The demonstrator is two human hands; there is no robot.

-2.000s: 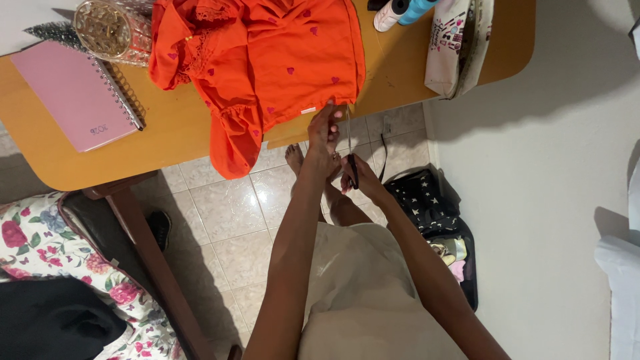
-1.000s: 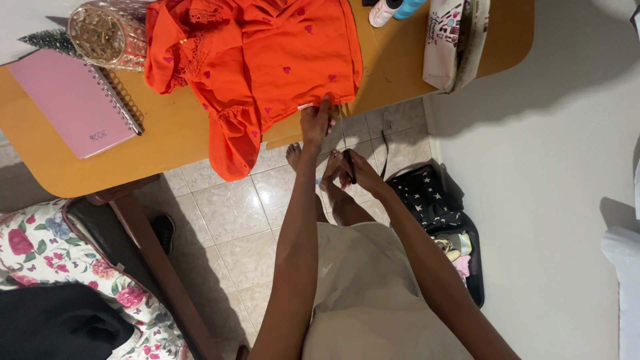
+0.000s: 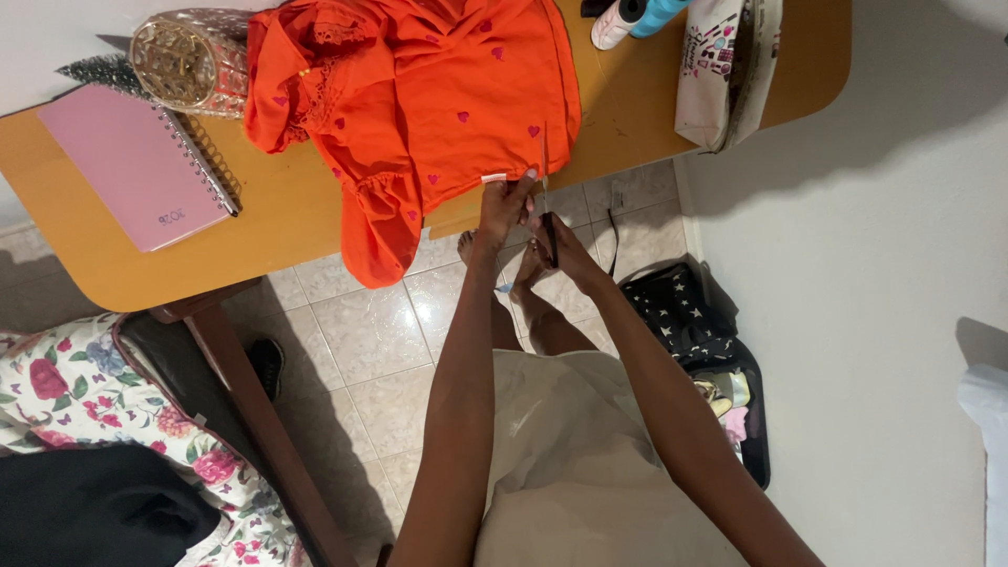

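Observation:
An orange garment with small dark hearts and lace trim [image 3: 472, 87] lies across the wooden table, one ruffled sleeve hanging over the near edge. My left hand [image 3: 506, 209] pinches its lower hem beside a small white tag [image 3: 494, 178]. In my right hand [image 3: 565, 248] are scissors with dark handles [image 3: 550, 240], their thin blades pointing up over the hem, close to my left fingers. Whether the blades touch the cloth cannot be told.
On the table [image 3: 276, 260] are a pink spiral notebook [image 3: 142, 169], a patterned glass jar [image 3: 177, 63], bottles [image 3: 618, 24] and a printed pouch [image 3: 709, 79]. An open black star-print bag [image 3: 677, 315] stands on the floor by the wall. Floral bedding [image 3: 94, 386] is at lower left.
The scissors in my right hand have come up to the hem from lower down, where they were one second ago. My left hand stays at the hem.

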